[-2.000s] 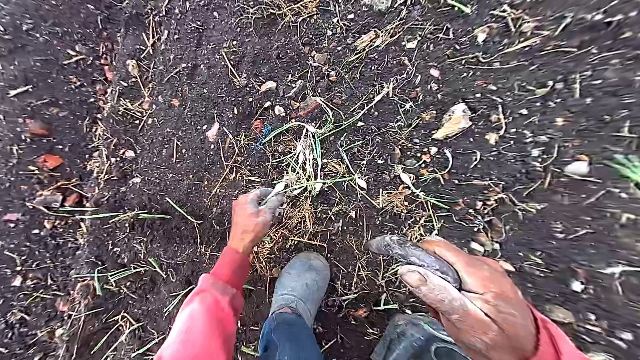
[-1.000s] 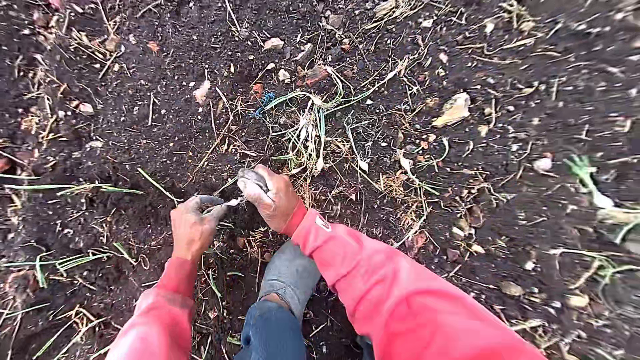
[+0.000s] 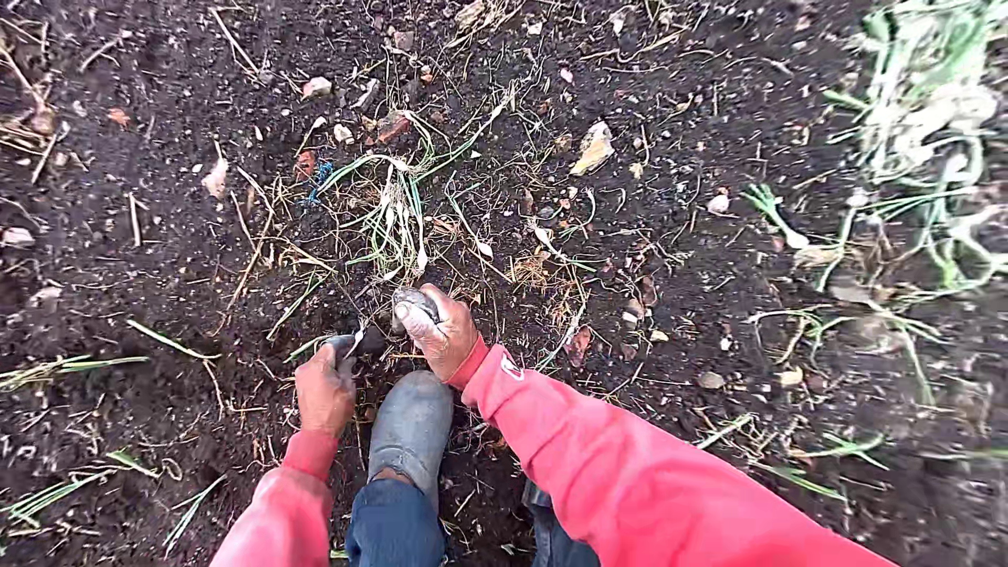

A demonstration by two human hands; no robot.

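Note:
My left hand [image 3: 327, 386], its fingertips dark with soil, pinches a small pale bulb seedling [image 3: 360, 337] low over the soil. Just right of it, my right hand [image 3: 442, 331] is closed around a smooth grey stone [image 3: 416, 303]; the stone's far end is hidden. The two hands are close together but apart. Ahead of them lies a loose bunch of small bulb plants [image 3: 398, 216] with white bulbs and green leaves. Single seedlings [image 3: 482, 248] lie to its right.
A larger heap of green-leaved bulb plants [image 3: 929, 134] lies at the far right. A grey rubber shoe [image 3: 411, 429] stands just below my hands. Pale stones [image 3: 593, 148], straw and roots litter the dark soil. Green shoots [image 3: 63, 370] show at left.
My right hand, out at the right with the stone two seconds ago, has come in beside my left hand. Since one second ago the two hands have moved slightly apart.

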